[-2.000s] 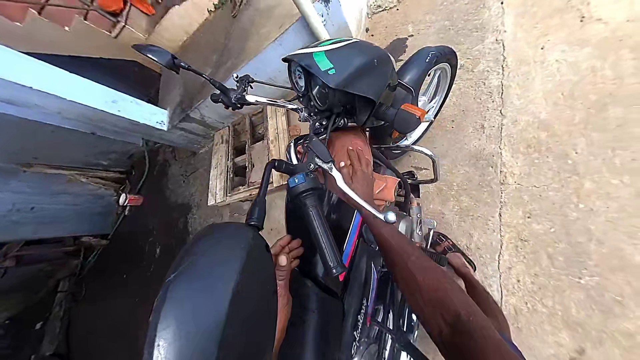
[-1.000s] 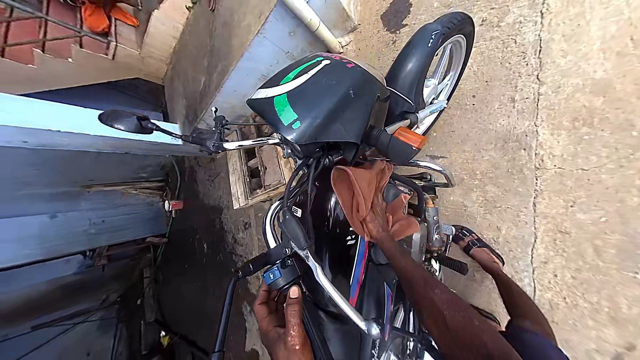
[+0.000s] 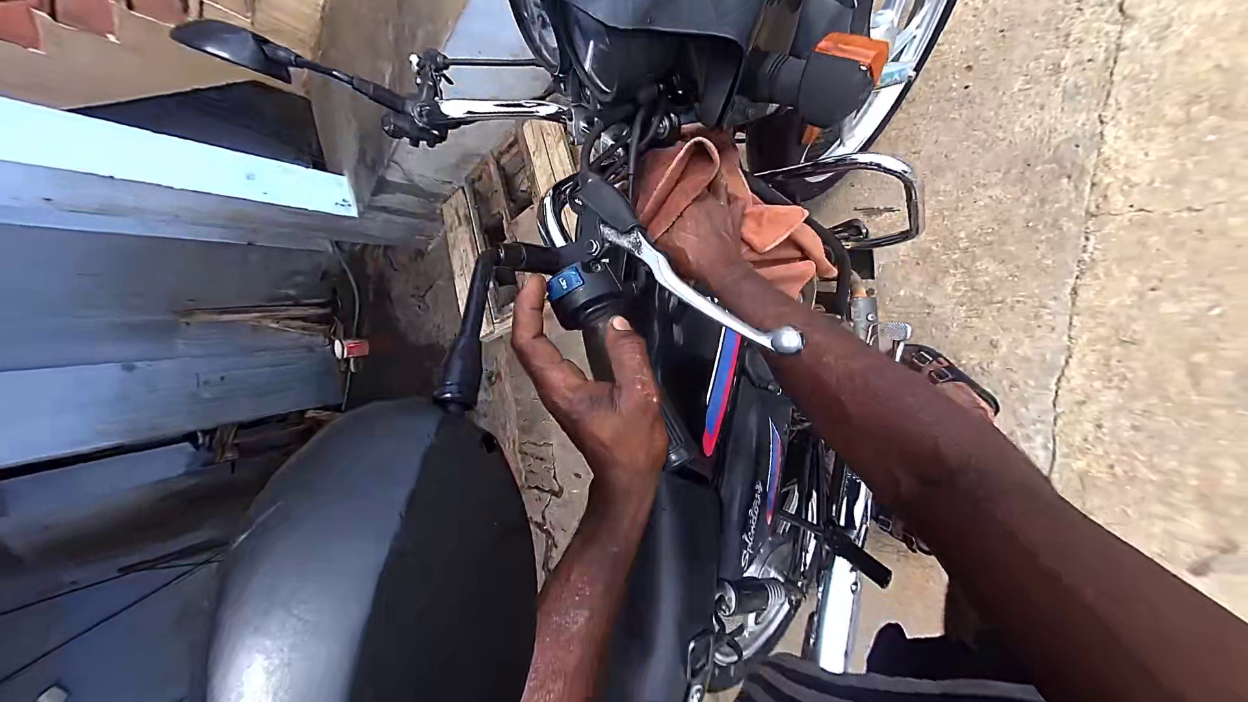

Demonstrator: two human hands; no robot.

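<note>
A black motorcycle with a fuel tank [image 3: 687,356] bearing red and blue stripes lies across the middle of the view. My right hand [image 3: 702,234] holds an orange-brown cloth [image 3: 770,229] against the front of the tank, its fingertips partly hidden by folds. At the handlebar, my left hand [image 3: 595,390] has its thumb and a finger apart on either side of the switch housing [image 3: 585,292] with a blue button. Its other fingers are hidden, and firm contact cannot be made out. The silver lever [image 3: 697,302] passes over my right wrist.
A large black mirror back [image 3: 380,556] fills the lower left, its stem rising to the handlebar. A second mirror [image 3: 234,49] sticks out at upper left. Beyond are a wooden crate [image 3: 473,244], a blue-painted structure [image 3: 166,302], an orange turn signal [image 3: 853,54] and a chrome guard [image 3: 912,195].
My right hand stays at the tank with the cloth, which was spread higher beside it one second ago. My left hand has moved from lower beside the tank to the switch housing. The view has shifted.
</note>
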